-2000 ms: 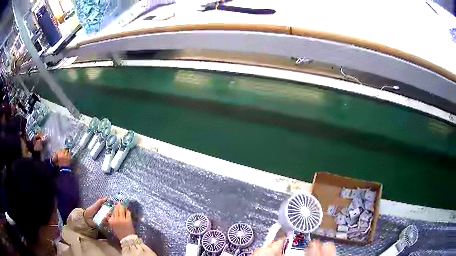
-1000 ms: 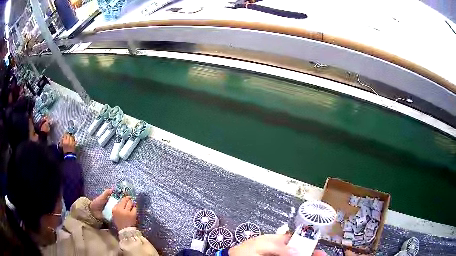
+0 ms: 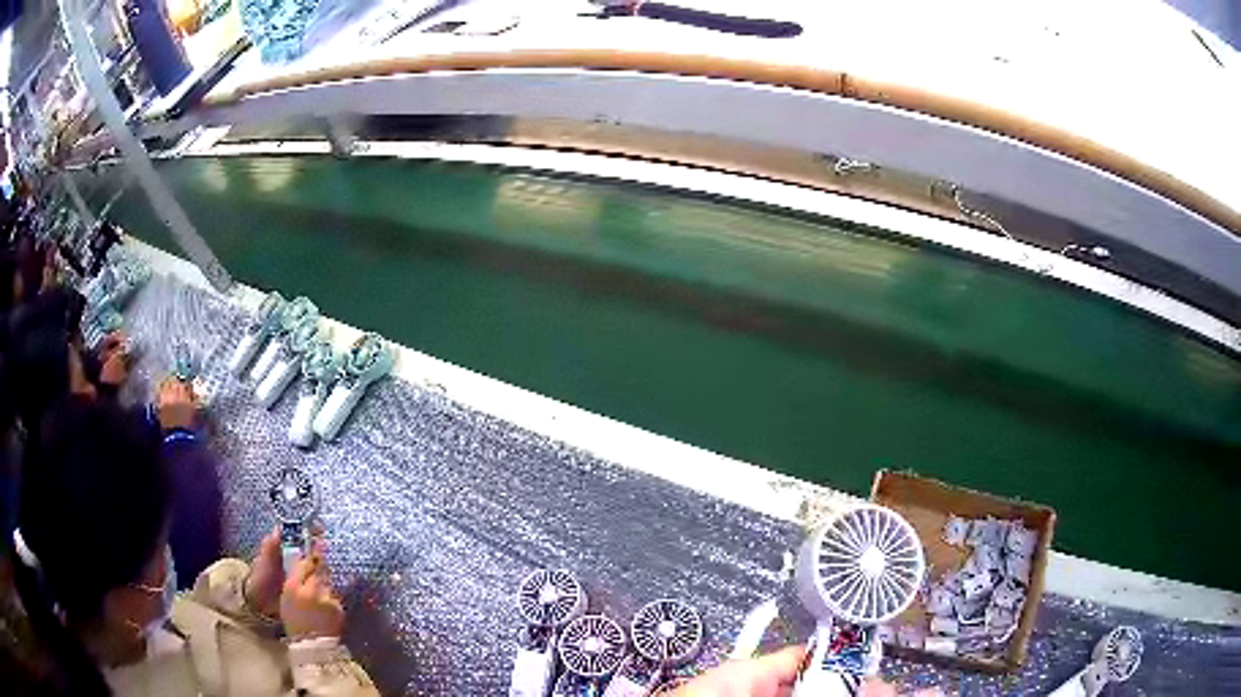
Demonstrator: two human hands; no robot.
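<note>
A white handheld fan [image 3: 868, 564] is upright near the bottom edge, its round grille facing me, with small coloured wiring or a board visible at its neck. My left hand [image 3: 746, 675] holds its handle from the left, cut off by the picture's edge. My right hand [image 3: 891, 688] is at the handle's right side, only a small part showing; whether it grips is hidden. An open brown cardboard box [image 3: 1041, 545] with small pale plastic parts [image 3: 983, 586] stands just right of the fan. White fans [image 3: 593, 644] lie left of my left hand.
Another white fan [image 3: 1119, 655] lies at the lower right. Bubble wrap [image 3: 476, 490] covers the bench beside the green belt [image 3: 653, 327]. Green fans [image 3: 357, 381] lie to the left. A neighbouring worker in a beige sleeve [image 3: 225, 629] holds a fan. A white shelf [image 3: 953, 68] lies beyond.
The held fan has turned from a tilted pose so its grille faces me again. My right hand has shifted at the handle. The neighbour's fan is now raised upright.
</note>
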